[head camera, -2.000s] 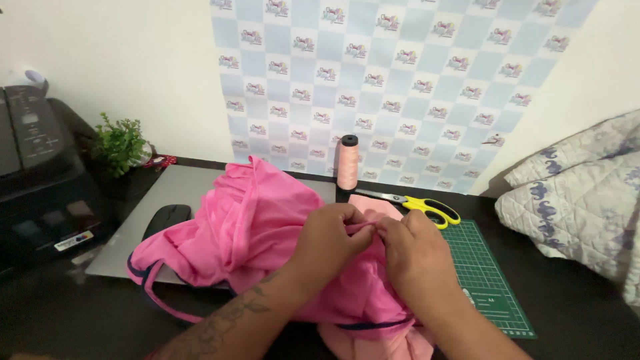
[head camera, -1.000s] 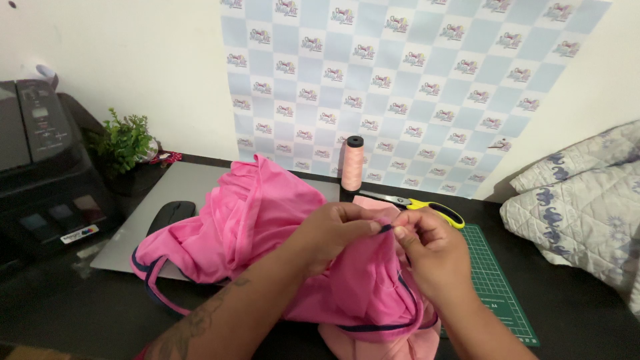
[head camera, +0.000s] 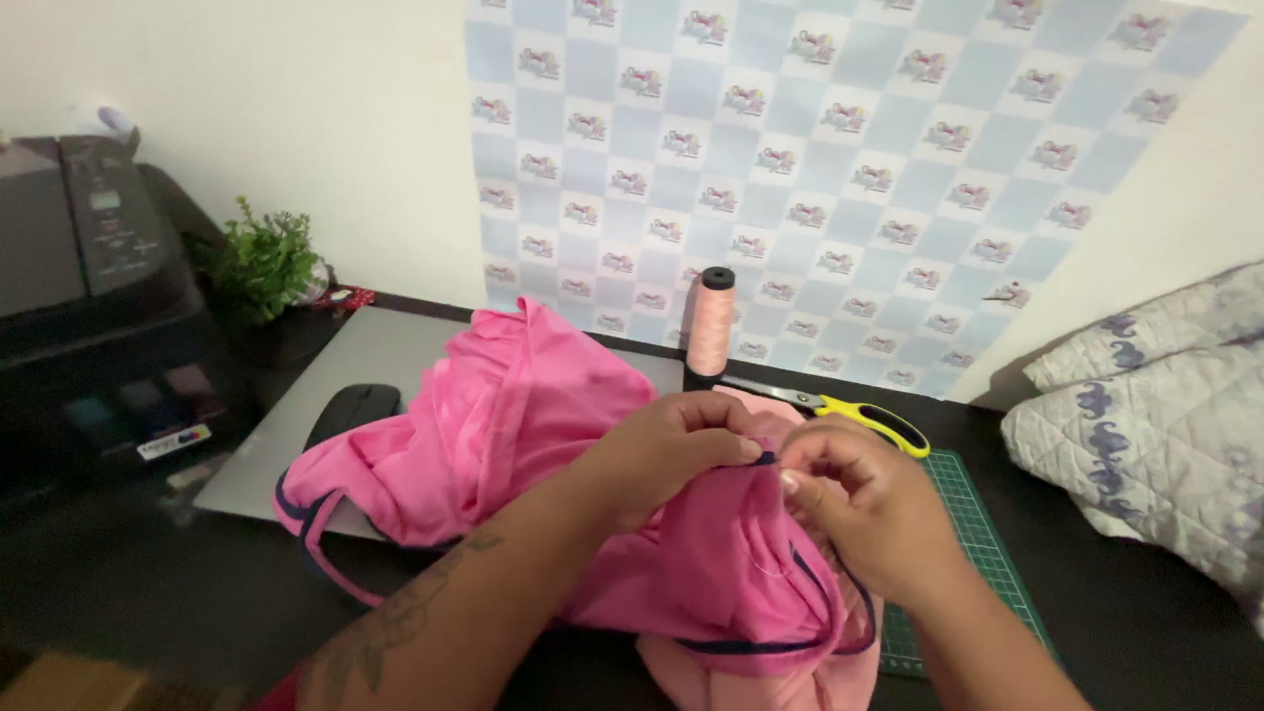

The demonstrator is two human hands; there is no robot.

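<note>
Pink fabric with dark navy trim (head camera: 592,375) lies bunched over a closed grey laptop (head camera: 346,346). My left hand (head camera: 681,444) pinches an edge of it at the navy trim, lifted a little. Just to the right is my right hand (head camera: 849,494), thumb and forefinger close together beside that edge; whether a needle or thread is between them is too small to tell. A thin light thread loop shows on the pink fabric below. Paler pink fabric (head camera: 770,681) lies underneath. Behind the hands stand a cone of peach thread (head camera: 712,331) and yellow-handled scissors (head camera: 874,420).
A green cutting mat (head camera: 987,553) lies under my right forearm. At the left are a black printer (head camera: 79,326), a small green plant (head camera: 267,262) and a black computer mouse (head camera: 354,410) on the laptop. A quilted cloth (head camera: 1136,425) is at the right; patterned paper (head camera: 820,197) covers the wall.
My right hand has moved slightly apart from my left, after both hands were together at the fabric edge. The navy trim now shows at my left fingertips.
</note>
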